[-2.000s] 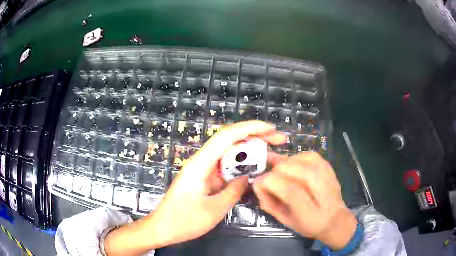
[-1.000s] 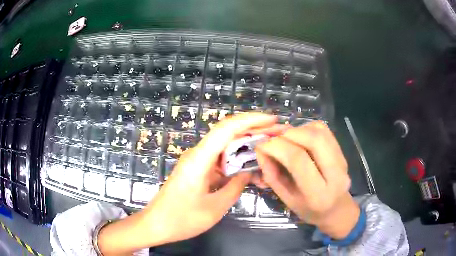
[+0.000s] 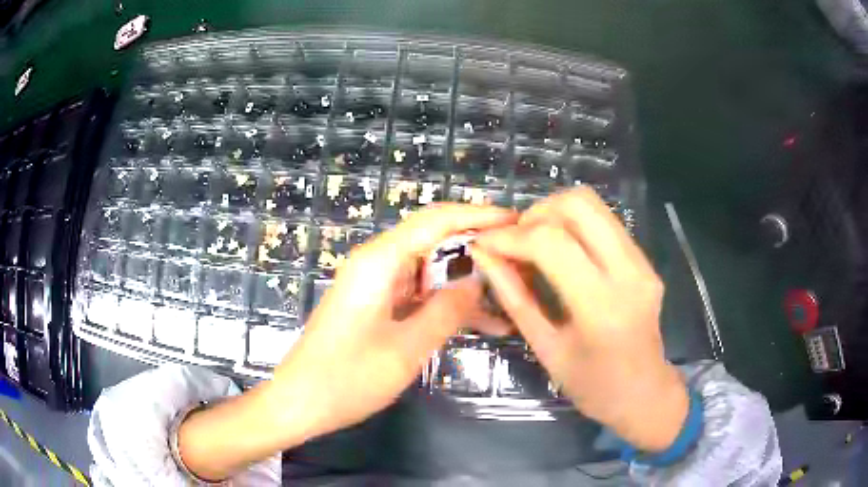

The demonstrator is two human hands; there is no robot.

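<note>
A small white housing (image 3: 440,274) with dark openings is held between the thumb and fingers of my left hand (image 3: 347,328), above the front part of the clear blister tray. My right hand (image 3: 590,304) is at the housing's right side, with its thumb and fingertips against or very close to it. The fingers cover much of the housing, and I cannot tell whether the right fingertips hold a small part. The clear blister tray (image 3: 371,59) has many pockets with dark parts and white or yellowish specks.
A black tray (image 3: 38,190) is at the left. Two white pieces (image 3: 131,32) lie on the green mat (image 3: 704,124) at the upper left. Tweezers (image 3: 695,276) lie right of the clear tray. A dark machine with a red button (image 3: 801,310) and small display (image 3: 824,350) is at the right.
The housing has been turned in my left hand, so its round opening no longer faces me. My right fingers have moved up and over its edge. The tray appears higher in view.
</note>
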